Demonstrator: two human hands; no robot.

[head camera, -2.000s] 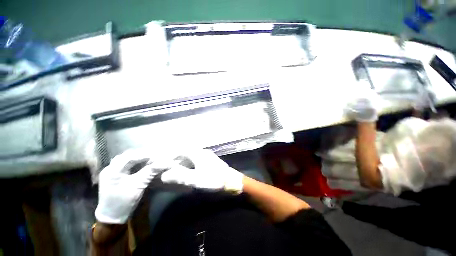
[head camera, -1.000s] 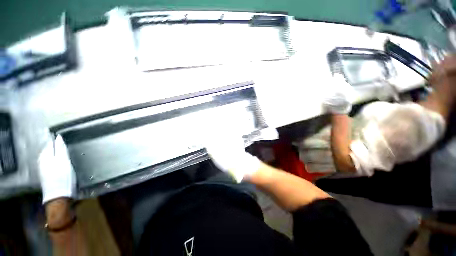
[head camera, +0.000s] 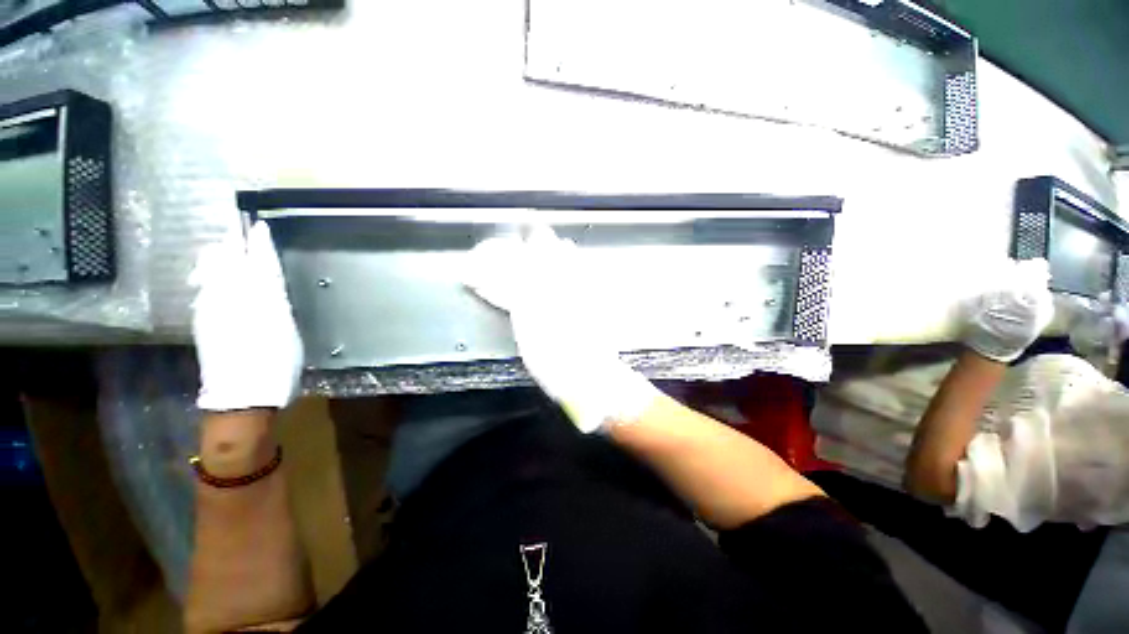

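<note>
A long shallow metal chassis (head camera: 409,297) lies in front of me, silver inside, with a black back rim and a perforated right end. Clear crinkled bubble wrap (head camera: 731,363) shows along its near edge. My left hand (head camera: 245,325), in a white glove, is at the chassis's left end, fingers pointing away and over that end. My right hand (head camera: 557,316), also gloved, reaches over the near wall into the tray, fingertips near the back wall. The overexposed glove hides whether it holds a cloth.
Another long chassis (head camera: 743,74) lies at the back right. A chassis (head camera: 89,186) is at the left on plastic film (head camera: 149,149). At the right, another worker's gloved hand (head camera: 1009,310) is beside a smaller chassis (head camera: 1090,235). A black slotted edge is at the top left.
The view has swung, so the chassis now lies level. My left hand stays at its left end. My right hand has moved from the near edge into the tray toward the back wall.
</note>
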